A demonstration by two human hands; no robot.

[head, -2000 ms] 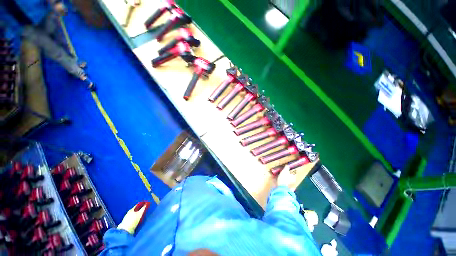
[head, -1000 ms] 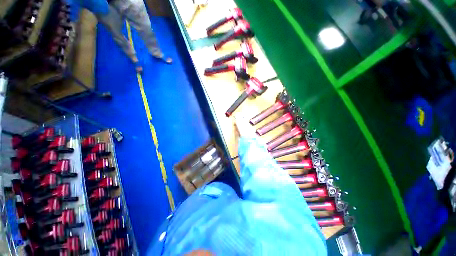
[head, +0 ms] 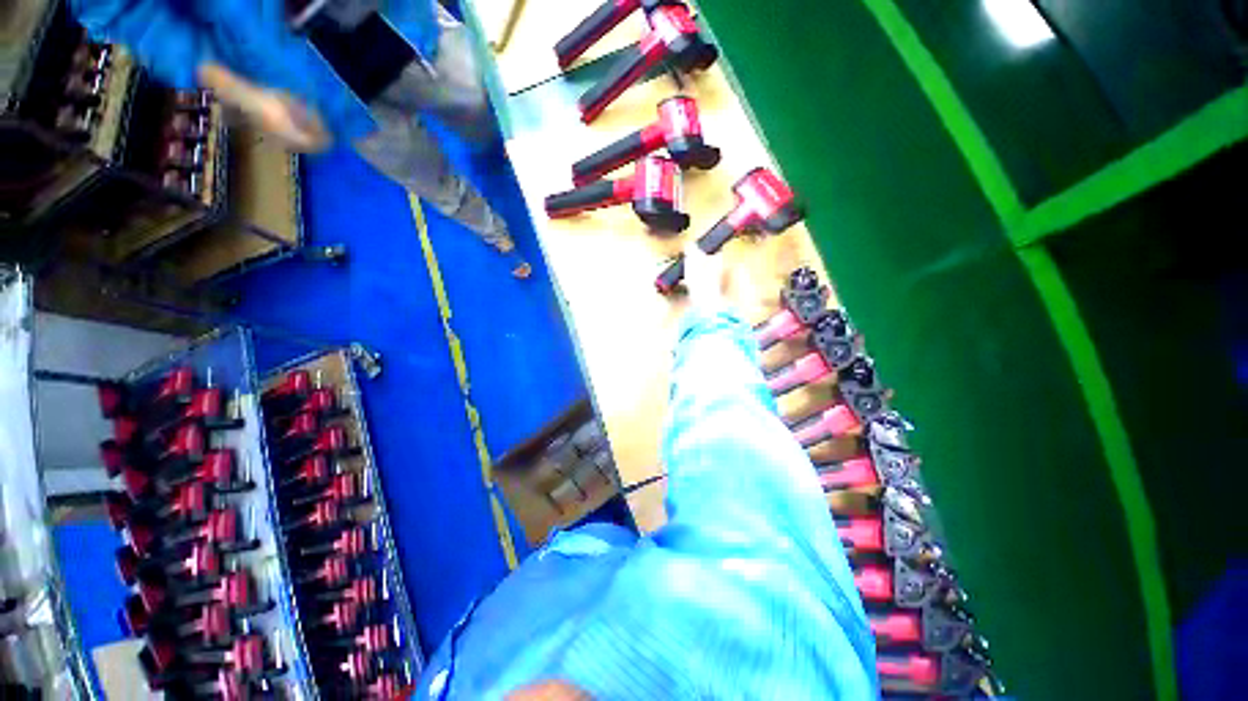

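Note:
My right hand [head: 708,285] reaches along the bench and is closed around the handle of a red-and-black power tool [head: 760,203]. The dark handle end shows on the near side of the hand, and the head lies beyond it. The tool appears to rest on the tan bench top [head: 623,336]. The hand is overexposed, so its fingers are unclear. Several more tools [head: 657,189] lie farther up the bench. A row of red handle assemblies with dark heads [head: 897,507] runs along the right edge, partly hidden by my sleeve. My left hand is out of view.
Wheeled racks [head: 253,452] with rows of red-and-black units stand at left. An open carton [head: 561,473] is on the floor against the bench. A person in blue [head: 383,117] stands in the aisle at upper left. A green floor [head: 944,274] lies beyond the bench.
My right hand has moved from the bench's near end up to the single tool and closed on it. The view has shifted up the bench. My left hand, earlier holding a red piece, is out of view.

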